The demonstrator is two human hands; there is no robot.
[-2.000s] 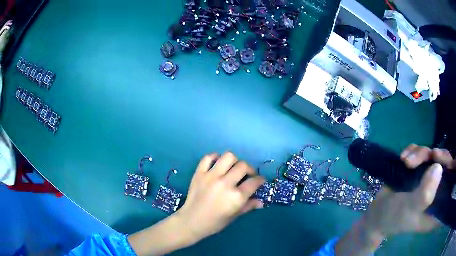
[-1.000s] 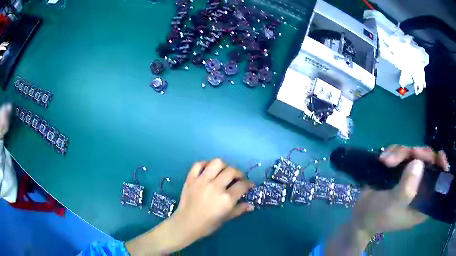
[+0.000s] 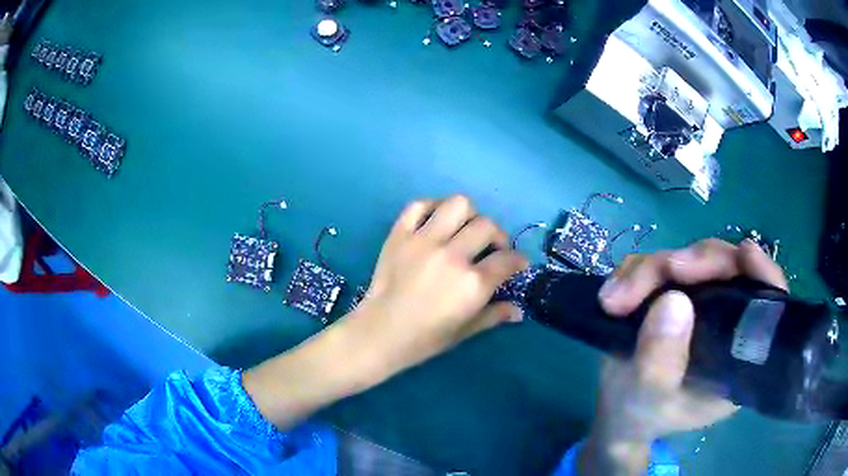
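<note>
My right hand (image 3: 683, 325) is closed around a thick black electric screwdriver (image 3: 595, 311), its tip pointing left at the boards beside my left fingers. My left hand (image 3: 446, 270) rests on a dark square board; its fingertips touch the board's edge and the hand hides most of it. An assembled module (image 3: 580, 240) with a thin lead lies behind the screwdriver. Two more square modules, one at the left (image 3: 251, 260) and one nearer my wrist (image 3: 314, 288), lie on the green mat with leads pointing away. The screwdriver covers other boards in the row.
A white screw feeder (image 3: 642, 116) stands at the back right, with a crumpled white bag (image 3: 814, 79) behind it. Dark round lens holders (image 3: 453, 28) lie at the back edge. Two board strips (image 3: 74, 130) lie at the far left. The mat (image 3: 232, 121) has a curved left edge.
The screwdriver in my right hand has moved left and now reaches the board at my left fingertips. The view has shifted, so the holder pile is mostly out of frame.
</note>
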